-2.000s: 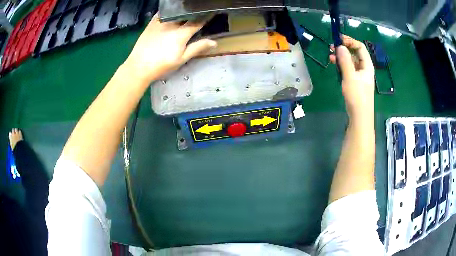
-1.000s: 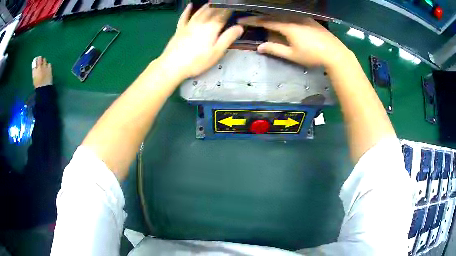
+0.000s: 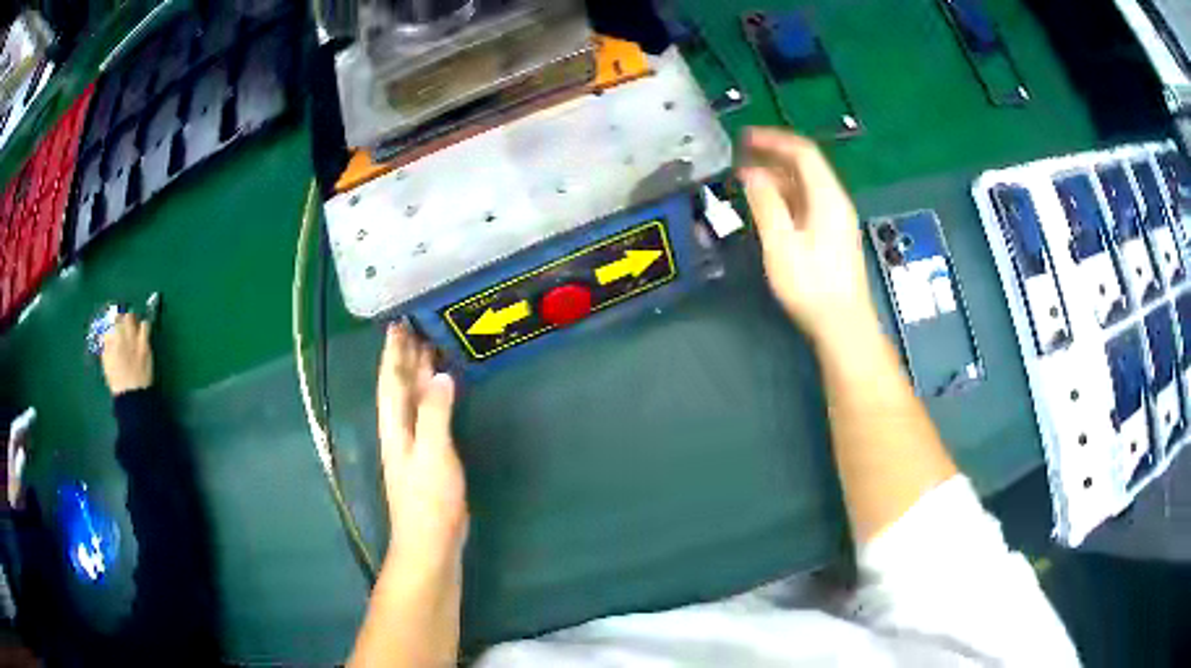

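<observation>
The press base plate (image 3: 523,183), silver and dotted with screws, lies in front of me. The thick silver press block (image 3: 477,78) is down over the orange-edged nest (image 3: 620,61); any part under it is hidden. The blue control panel (image 3: 562,290) has two yellow arrows and a red push button (image 3: 567,305). My left hand (image 3: 421,437) is at the panel's left end, fingers extended, holding nothing visible. My right hand (image 3: 799,228) is beside the panel's right end near a small white tag (image 3: 721,213), fingers curved and empty.
Phone frames lie on the green mat at right, one (image 3: 927,303) near my right forearm, another (image 3: 799,72) farther back. A white blister tray (image 3: 1064,431) is at far right. Black (image 3: 183,118) and red (image 3: 46,196) trays are upper left. Another person's hand (image 3: 127,355) is at left. An air hose (image 3: 307,339) runs left of the press.
Both hands have left the nest and moved down to the two ends of the control panel. The silver block now covers the nest. The view has turned and shifted.
</observation>
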